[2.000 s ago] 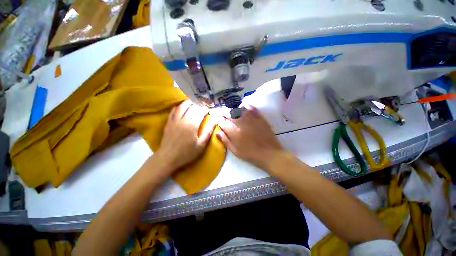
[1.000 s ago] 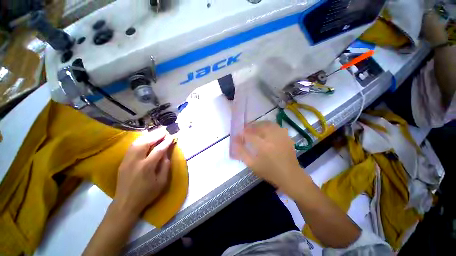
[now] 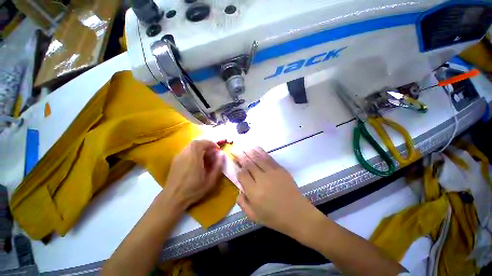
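A mustard garment panel (image 3: 145,145) lies left of the needle, its rounded end reaching under my hands. My left hand (image 3: 191,171) pinches the panel's edge just in front of the needle area (image 3: 233,121). My right hand (image 3: 272,191) is beside it, with its fingertips on a pale strip (image 3: 232,171) that lies along the panel edge between my hands. A small reddish bit (image 3: 222,143) shows at the left fingertips. Bright lamp glare hides the exact contact under the presser foot.
The white JACK machine head (image 3: 323,38) spans the top. Green-and-yellow-handled scissors (image 3: 402,141) lie right, beside small metal tools (image 3: 404,101) and an orange stick-like tool (image 3: 458,77). A black strip (image 3: 296,90) is behind the needle area. A mustard-and-white bundle (image 3: 431,221) hangs lower right.
The view has swung back left. My right hand has brought the pale strip from right of the needle to the panel edge, beside my left hand.
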